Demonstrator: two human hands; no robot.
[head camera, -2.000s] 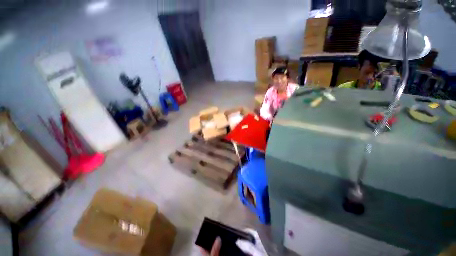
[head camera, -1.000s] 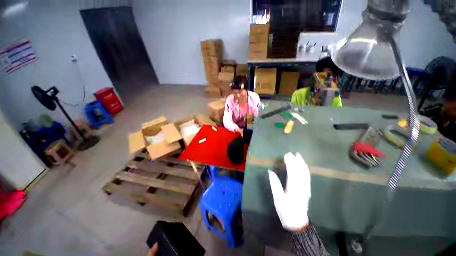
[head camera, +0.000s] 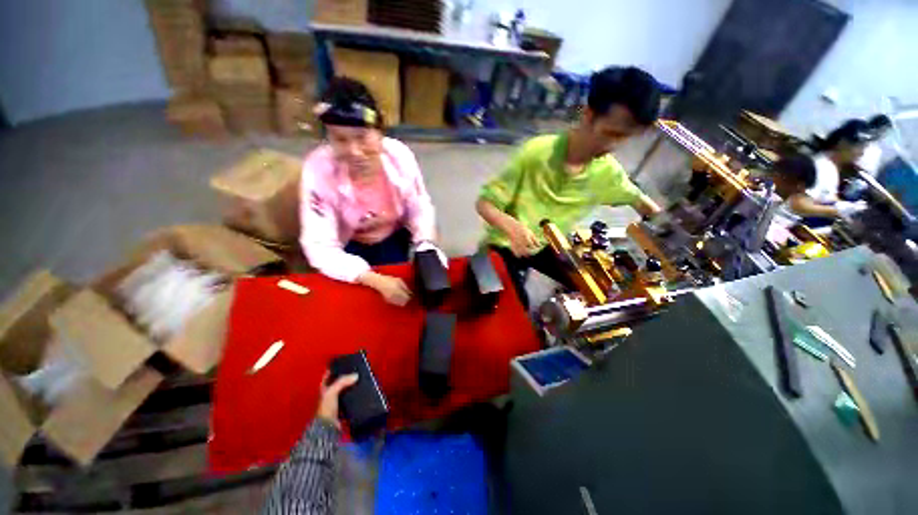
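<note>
My left hand (head camera: 335, 395), bare with a striped sleeve, grips a black box (head camera: 362, 398) at its left side, over the front edge of the red-covered table (head camera: 312, 332). Whether the box touches the cloth I cannot tell. Another black box (head camera: 436, 352) stands to its right on the red cloth. Two more dark boxes lie farther back, one (head camera: 432, 276) by the seated person's hand and one (head camera: 484, 279) to its right. My right hand is not in view.
A seated person in pink (head camera: 367, 201) faces me; another in green (head camera: 564, 186) is at the machine (head camera: 644, 267). Open cartons (head camera: 111, 337) are left, a blue stool (head camera: 431, 478) in front, the green cabinet (head camera: 664, 433) right. A slim whitish object (head camera: 267, 356) lies on the cloth.
The view has swung right and closer to the red table. My left hand has brought the black box to the table's front edge. My gloved right hand has left the picture.
</note>
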